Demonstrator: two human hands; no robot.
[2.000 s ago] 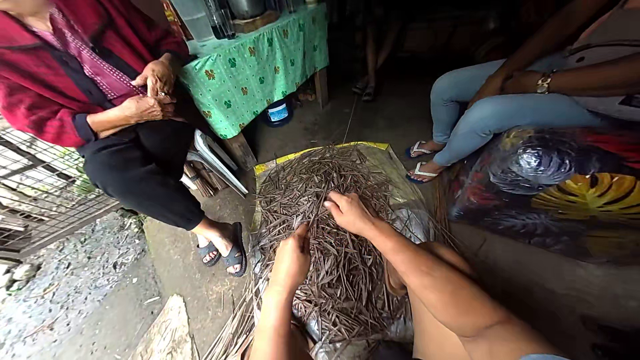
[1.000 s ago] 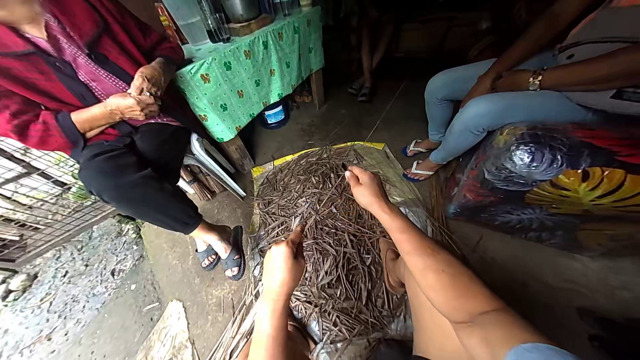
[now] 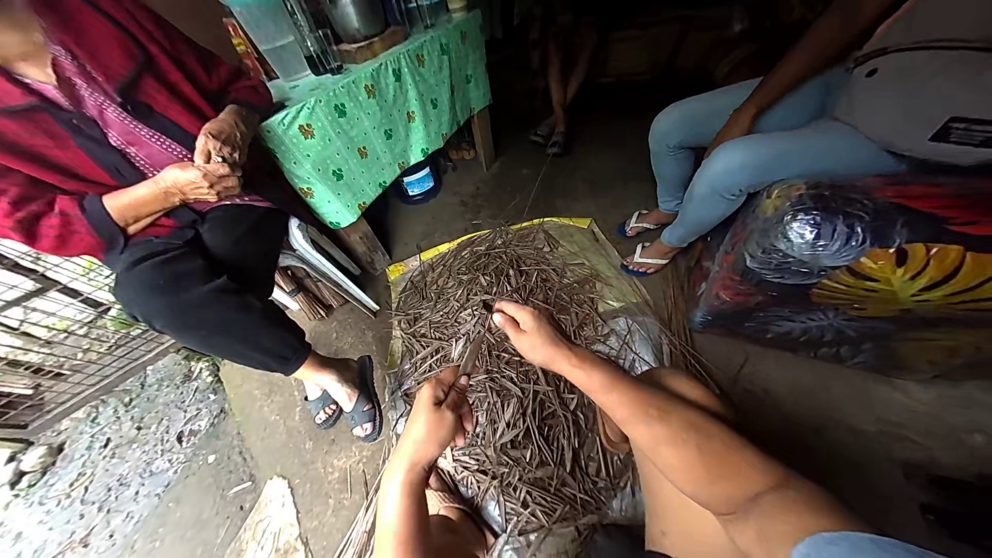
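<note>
A heap of dry brown leaf strips (image 3: 535, 418) lies on a flattened yellow-edged sack (image 3: 577, 240) between my legs. My left hand (image 3: 440, 415) is closed on a knife (image 3: 471, 355), whose blade points up and away over the heap. Just beyond the blade's tip, to the right, my right hand (image 3: 528, 332) has thumb and fingers pinched together on a small dark piece, perhaps the end of a thin strip; it is too small to tell. Long thin stalks (image 3: 364, 519) lie beside my left leg.
A seated person in a red cardigan (image 3: 46, 178) is at the left, by a green-clothed table (image 3: 380, 108) with containers. Another person in light jeans (image 3: 775, 155) sits at the right on a plastic-wrapped, leaf-patterned seat (image 3: 876, 287). A bundle of sticks (image 3: 310, 293) is under a white chair (image 3: 329, 260).
My right hand has come back toward me, closer to the knife, from farther up the heap. My left hand remains low over the heap.
</note>
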